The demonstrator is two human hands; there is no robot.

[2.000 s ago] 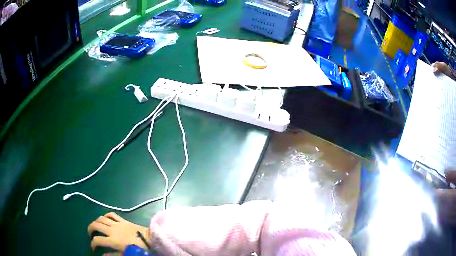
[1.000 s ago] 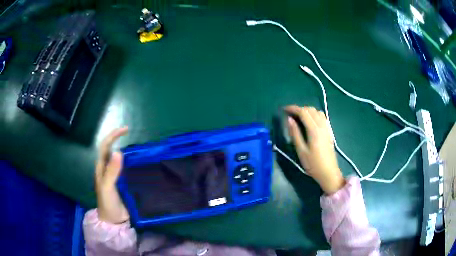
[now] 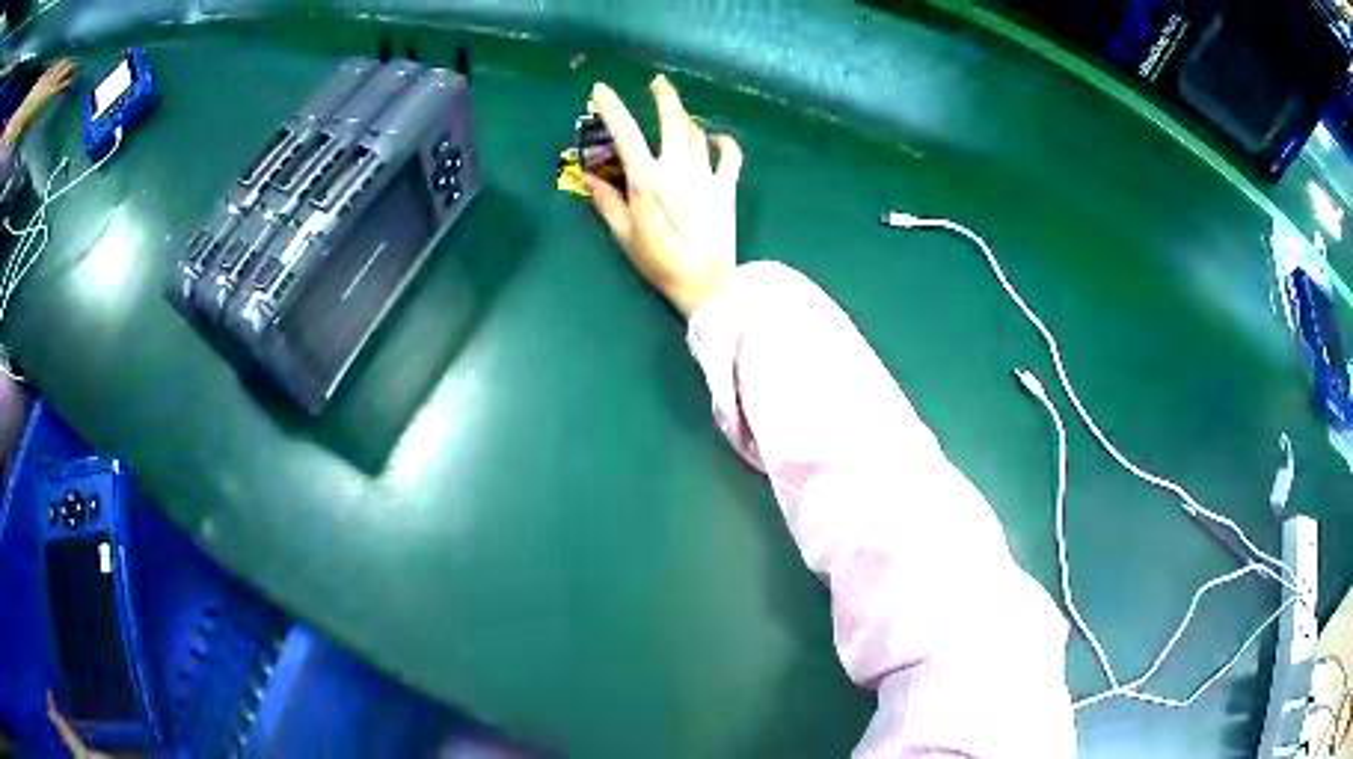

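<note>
My right hand (image 3: 668,200) is stretched over the bench, its thumb and forefinger around a small black-and-yellow item (image 3: 571,177). The fingers partly hide the item, and whether they grip it cannot be told. A blue handheld unit (image 3: 92,608) is at the lower left, over a blue bin, with its keypad end up and its screen dark. My left hand (image 3: 67,727) is mostly cut off by the bottom edge; its visible part is at the unit's lower end. Dark grey handheld units (image 3: 349,223) stand side by side on the green bench, left of my right hand.
White charging cables (image 3: 1057,363) run across the right of the bench to a power strip (image 3: 1295,623). A small white connector (image 3: 1282,478) lies beyond it. At the far left, another person's hand (image 3: 52,82) is near another blue unit (image 3: 119,92). A green rail edges the bench.
The blue unit has moved from in front of me to the lower left with my left hand. My right hand has moved from the cables to the small item. The view has shifted left.
</note>
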